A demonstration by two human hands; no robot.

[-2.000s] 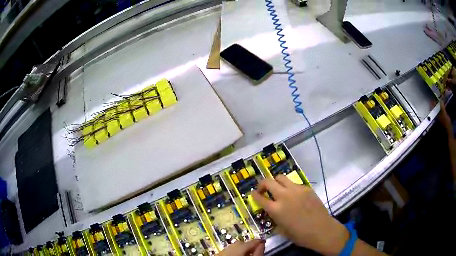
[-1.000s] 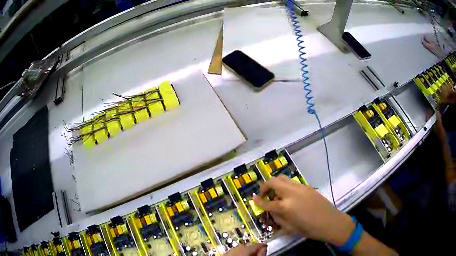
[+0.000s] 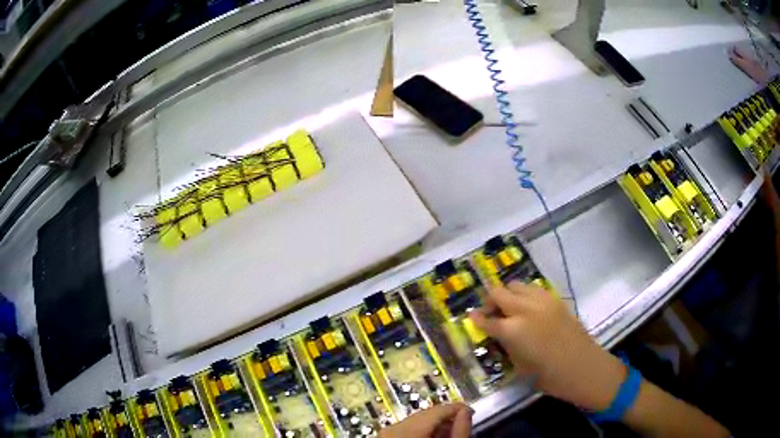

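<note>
Power supply boards (image 3: 393,364) stand side by side in the channel along the front. My right hand (image 3: 547,338), with a blue wrist strap (image 3: 627,392), is over the two rightmost boards of this near row. Its bent fingertips are at a yellow block (image 3: 472,328) on the second board from the right; the palm hides part of the last board. Whether the fingers grip anything cannot be told. My left hand (image 3: 434,421) is cut off by the bottom edge, fingers bent, near the boards' near ends; its grip is hidden.
A white pad (image 3: 295,257) holds a row of yellow blocks (image 3: 235,190) with dark leads. A black phone (image 3: 438,106) and blue coiled cord (image 3: 505,103) are beyond. Two boards (image 3: 671,204) stand further right. A black mat (image 3: 70,287) is at left. Another person's hand (image 3: 749,63) shows far right.
The two rightmost near boards now stand apart from the row, with a gap at their left. My right hand has moved right with them. The view has shifted slightly.
</note>
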